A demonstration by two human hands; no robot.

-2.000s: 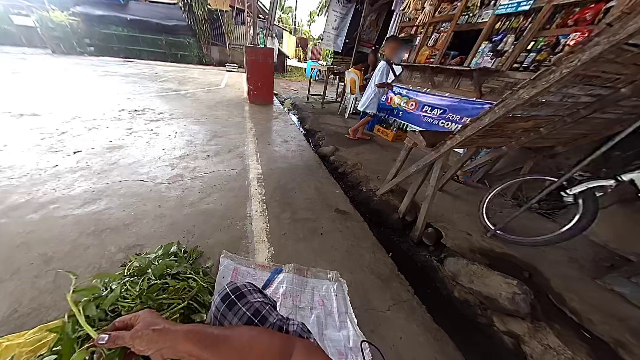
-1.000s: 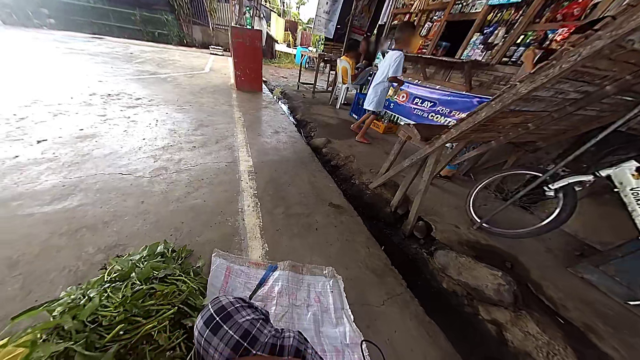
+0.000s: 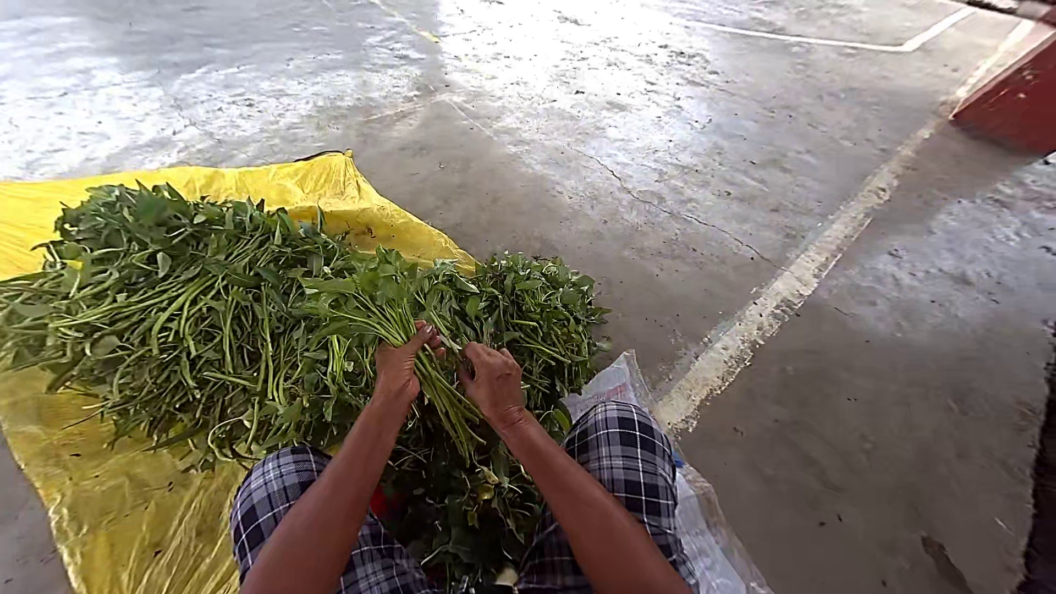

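Observation:
My left hand (image 3: 403,363) is closed around a bunch of leafy green stems (image 3: 445,404), whose leaves fan out up and to the left and whose bare stem ends hang down to the right. Close beside it, my right hand (image 3: 493,381) has curled fingers at the same bunch; a small pale thing shows between the hands, too small to name, and whether the right fingers grip a stem is hidden. Behind and left of the hands lies a large heap of leafy greens (image 3: 198,305). Another pile of greens (image 3: 540,313) is just right of them.
A yellow plastic sheet (image 3: 124,495) lies under the large heap. Beside my right knee is a whitish woven sack (image 3: 714,528). Concrete ground (image 3: 891,429) with a painted white line (image 3: 775,297) stretches to the right, with a red block (image 3: 1011,103) at the upper right.
The view has swung left and down to the greens. Both my hands are now together at a bunch; two seconds ago one hand was at the heap's left side.

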